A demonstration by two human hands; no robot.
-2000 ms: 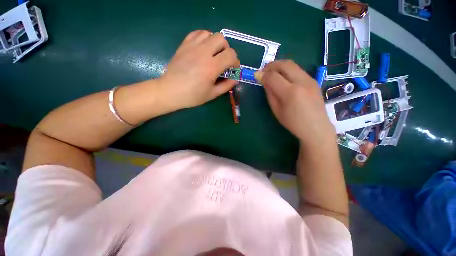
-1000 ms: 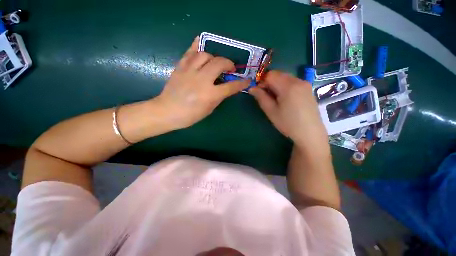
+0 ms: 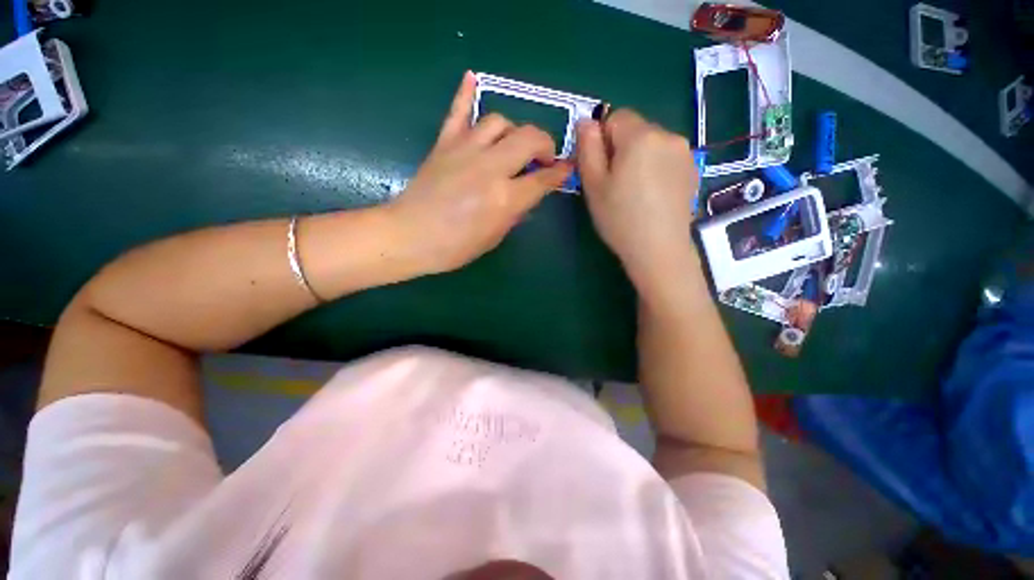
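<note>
A white housing frame [image 3: 527,91] with a window lies on the dark green bench in front of me. My left hand [image 3: 482,187] holds it at its left end and near edge, fingers across the window. A blue battery [image 3: 570,178] shows in part along the near edge, mostly covered by my left fingertips. My right hand [image 3: 637,170] grips at the frame's right end. A small dark end of the copper-brown module [image 3: 600,112] shows beside its fingers; the rest is hidden. The circuit board and wires of this unit cannot be seen.
At right lie a part-built unit [image 3: 726,108] with a copper-brown module, a loose blue battery [image 3: 827,142], a white outer cover [image 3: 769,240] and further frames [image 3: 867,244]. Other units lie at far left [image 3: 45,96] and far upper right [image 3: 938,40]. Blue clothing [image 3: 986,442] shows at lower right.
The copper-brown module, hanging below the frame earlier, was raised to its right end and is now mostly behind my right hand. Red wires over the window are no longer visible. The right-hand pile appears shifted left.
</note>
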